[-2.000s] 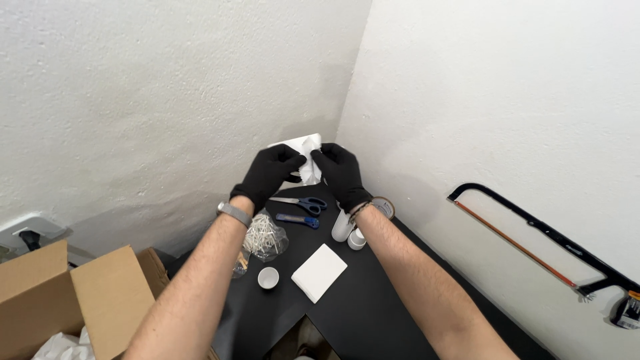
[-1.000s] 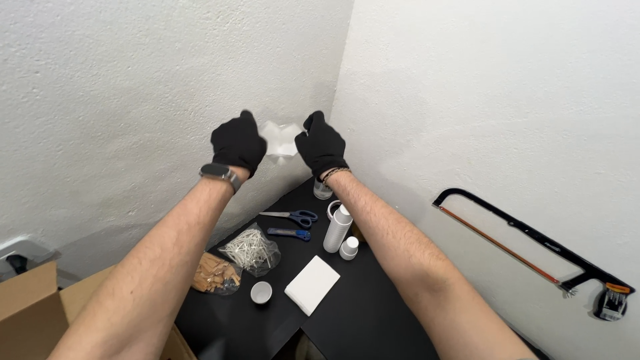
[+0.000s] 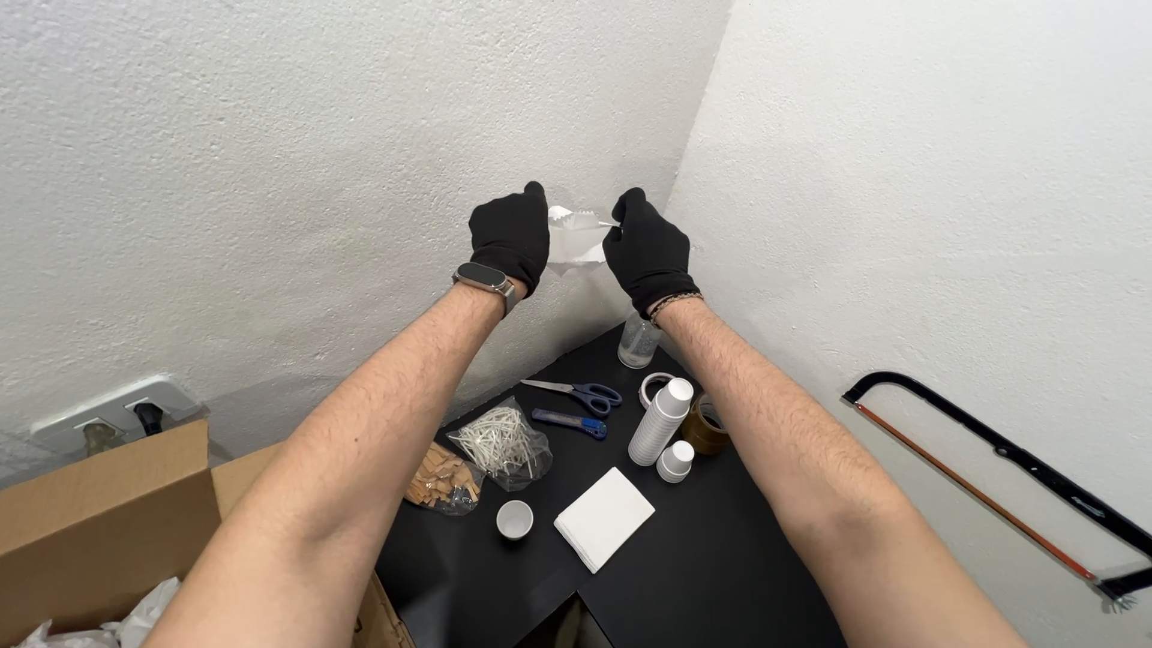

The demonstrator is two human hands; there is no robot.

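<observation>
My left hand [image 3: 510,232], in a black glove, grips the left side of a translucent plastic bag [image 3: 576,241] raised before the wall. My right hand [image 3: 648,241], gloved too, pinches its right side. Below on the black table lie blue-handled scissors [image 3: 594,397], a blue utility knife [image 3: 570,422], a bag of white cotton swabs [image 3: 504,441] and a bag of small wooden pieces [image 3: 441,481]. One white paper cup [image 3: 515,520] stands beside a stack of white napkins [image 3: 604,519]. Stacked white cups [image 3: 661,421] rise near my right forearm, with a shorter stack [image 3: 675,462] alongside.
A clear jar [image 3: 639,342] stands in the corner, near a white tape roll [image 3: 655,389] and a brown tape roll [image 3: 705,427]. An open cardboard box [image 3: 108,495] is at left, below a wall socket [image 3: 117,412]. A hacksaw [image 3: 981,450] is against the right wall.
My hands have moved apart since two seconds ago, with the bag spread between them. The white item held earlier looked bunched up. The clear jar is more fully in view.
</observation>
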